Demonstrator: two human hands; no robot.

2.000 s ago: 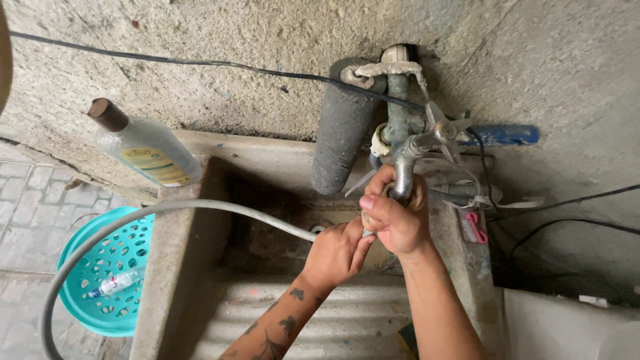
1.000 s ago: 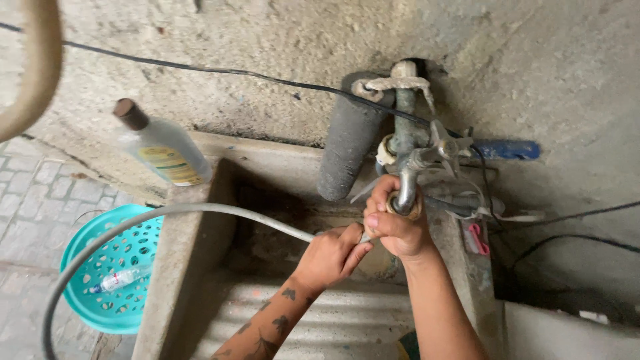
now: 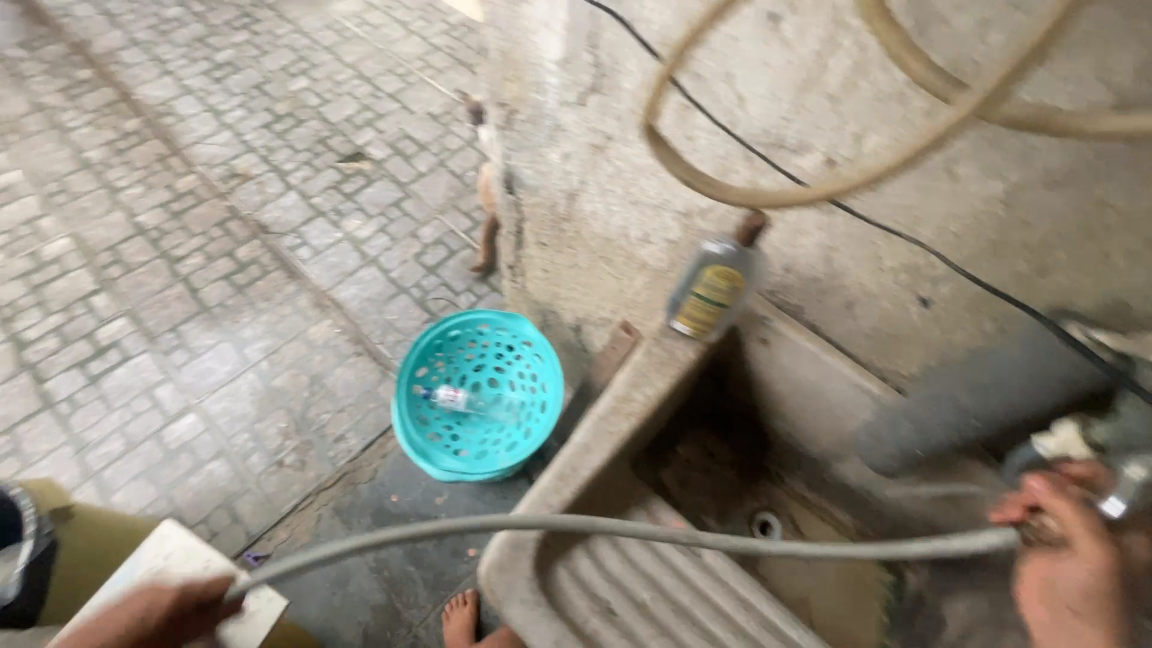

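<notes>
A grey hose (image 3: 630, 531) runs across the view above the ribbed stone wash sink (image 3: 517, 553). At the lower left my left hand (image 3: 166, 612) is closed around one part of it, blurred. My right hand (image 3: 1066, 531) is at the right edge, gripping the hose's end just below the metal faucet (image 3: 1120, 490). Whether the end sits on the spout cannot be told. A grey cylinder (image 3: 981, 396) hangs by the faucet. On the sink's back corner stands a clear bottle with a brown cap (image 3: 711, 288).
A turquoise perforated basket (image 3: 418, 450) with a plastic bottle (image 3: 454, 399) in it stands left of the sink. Beige hose loops (image 3: 765, 193) and a black cable (image 3: 945, 256) cross the rough wall. A white board (image 3: 180, 558) lies at the lower left. A bare foot shows below.
The view has swung left. My left hand has moved away from my right hand, out along the grey hose to the left. My right hand remains at the faucet.
</notes>
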